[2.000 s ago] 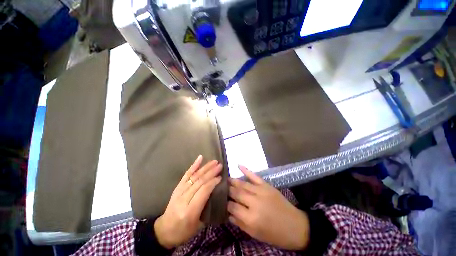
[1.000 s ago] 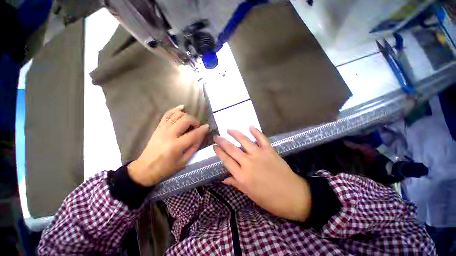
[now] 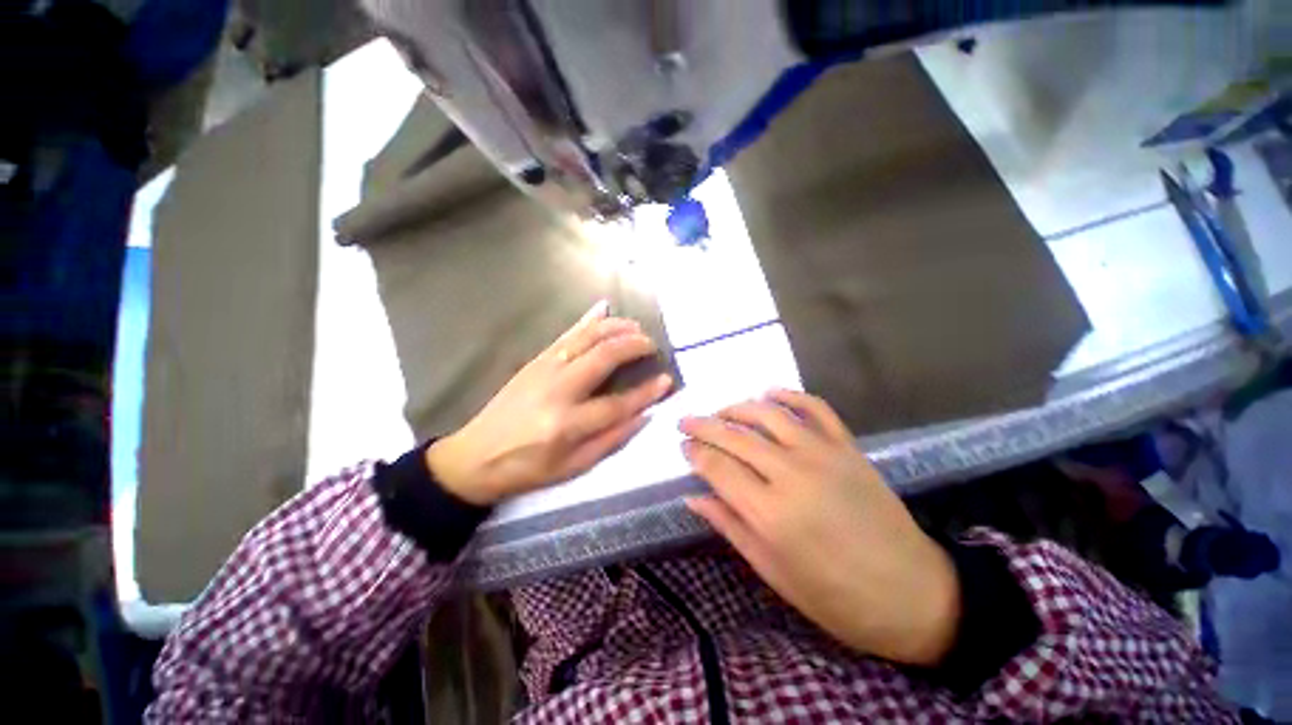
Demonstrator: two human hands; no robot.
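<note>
A brown-olive cut panel point(image 3: 482, 283) lies under the presser foot and needle point(image 3: 616, 213), which are partly lost in lamp glare. My left hand point(image 3: 560, 411) lies on the panel near its lower right corner, fingers bent and pressing the cloth; whether it pinches the edge is hidden. My right hand point(image 3: 815, 510) rests on the white table just right of that corner, fingers slightly spread, palm down, apart from the panel and holding nothing. The blue guard point(image 3: 687, 221) sits right of the needle.
A flat brown panel point(image 3: 227, 340) lies at the left table edge. Another brown panel point(image 3: 907, 269) lies right of the needle, partly under the machine arm. Slim blue and metal snips point(image 3: 1219, 255) lie at the right. A ruler tape point(image 3: 978, 439) runs along the front edge.
The panel has moved up and away under the machine head, its lower end now on the table. My left hand has moved forward with it. The view has also shifted.
</note>
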